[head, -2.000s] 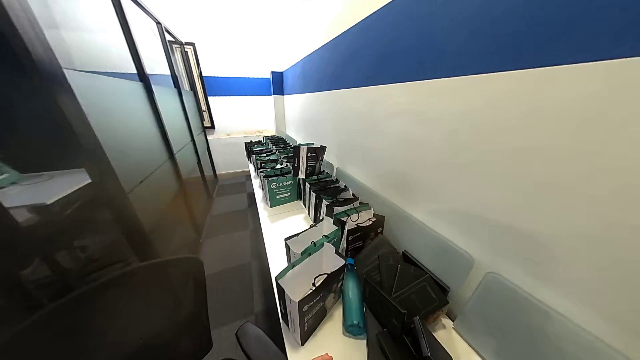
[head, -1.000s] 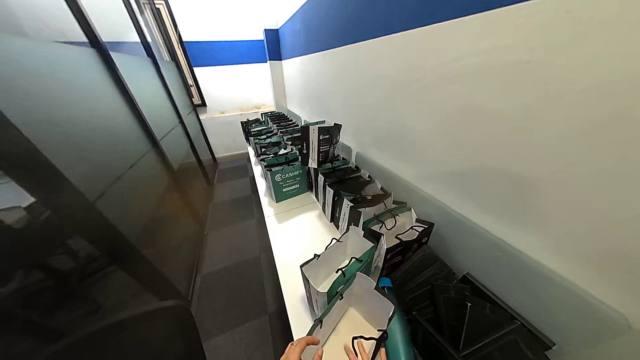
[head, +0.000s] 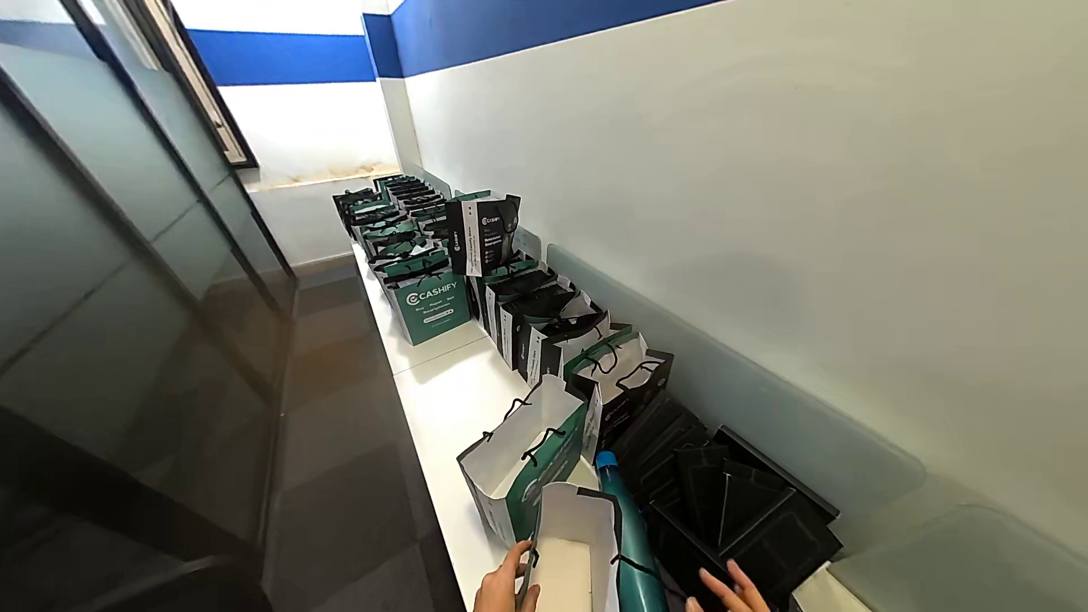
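Observation:
My left hand point(head: 505, 582) is at the bottom, its fingers on the left side of an open paper gift bag point(head: 578, 518) with a white inside and black cord handles. A cream-coloured block or panel shows inside this bag. To the right, my right hand point(head: 733, 593) has its fingers spread beside the pile of flat black trays or boxes point(head: 765, 527); whether it touches them I cannot tell. A teal bottle with a blue cap point(head: 633, 544) lies or leans between the bag and the pile. Just beyond stands an open green and white paper bag point(head: 544, 450).
Rows of black and green paper bags point(head: 433, 306) stand along the long white table point(head: 433, 408). Low frosted panels point(head: 722, 365) run along its wall side. On the left are a glass partition point(head: 144, 221), a dark tiled floor point(head: 340, 442) and a dark chair back point(head: 170, 586).
Both hands were at the near bag one second ago; my right hand has since moved right, off the bag toward the black pile. The view has shifted forward and down.

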